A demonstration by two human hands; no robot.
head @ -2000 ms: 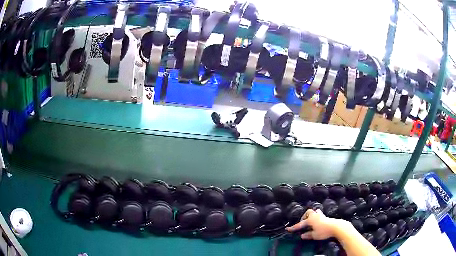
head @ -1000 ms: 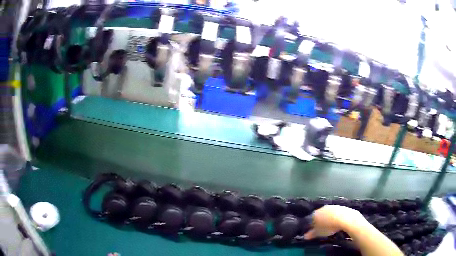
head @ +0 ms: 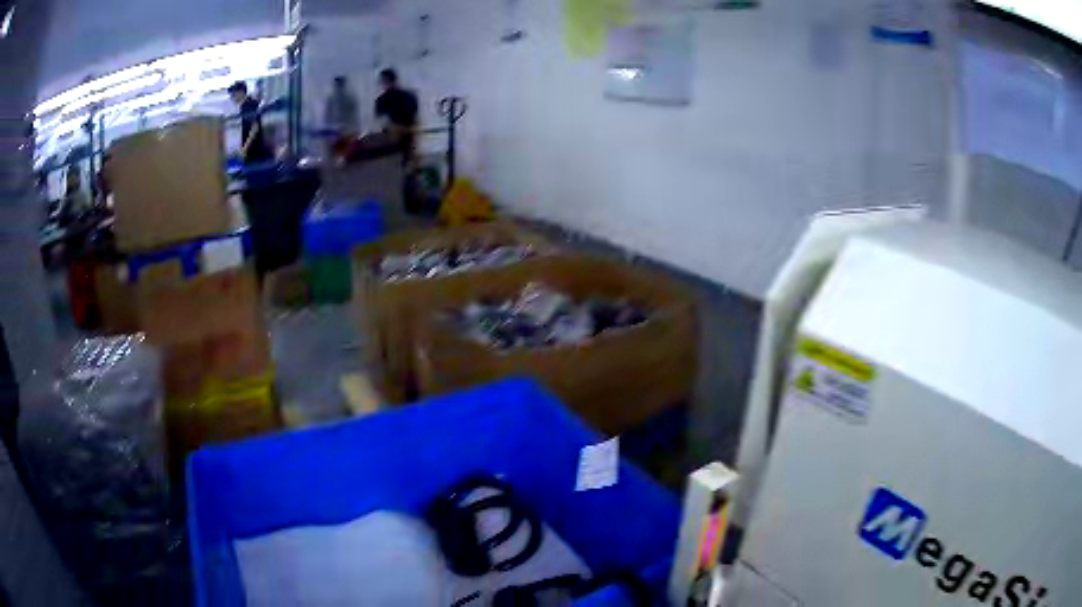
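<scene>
A bright blue plastic bin [head: 356, 474] stands low in front of me. Black over-ear headphones [head: 484, 528] lie in it on a white sheet [head: 338, 563], with more dark headphone parts cut off by the bottom edge. The cream-white MegaSig test box [head: 937, 439] stands at the right with a yellow warning label; its front runs out of the picture. A short white upright [head: 708, 534] with a pink-yellow strip stands at its near corner. Neither of my hands is in view. The picture is somewhat blurred.
Open cardboard cartons [head: 570, 356] of bagged parts stand behind the bin. Stacked cartons [head: 208, 332] and clear bags [head: 107, 439] are at the left. Several people [head: 398, 113] are far back near a hand truck. A white wall [head: 759, 154] with posted sheets runs behind the box.
The view has swung from the green bench with rows of headphones to the blue bin and the test box. The hand seen over the headphones earlier is out of view.
</scene>
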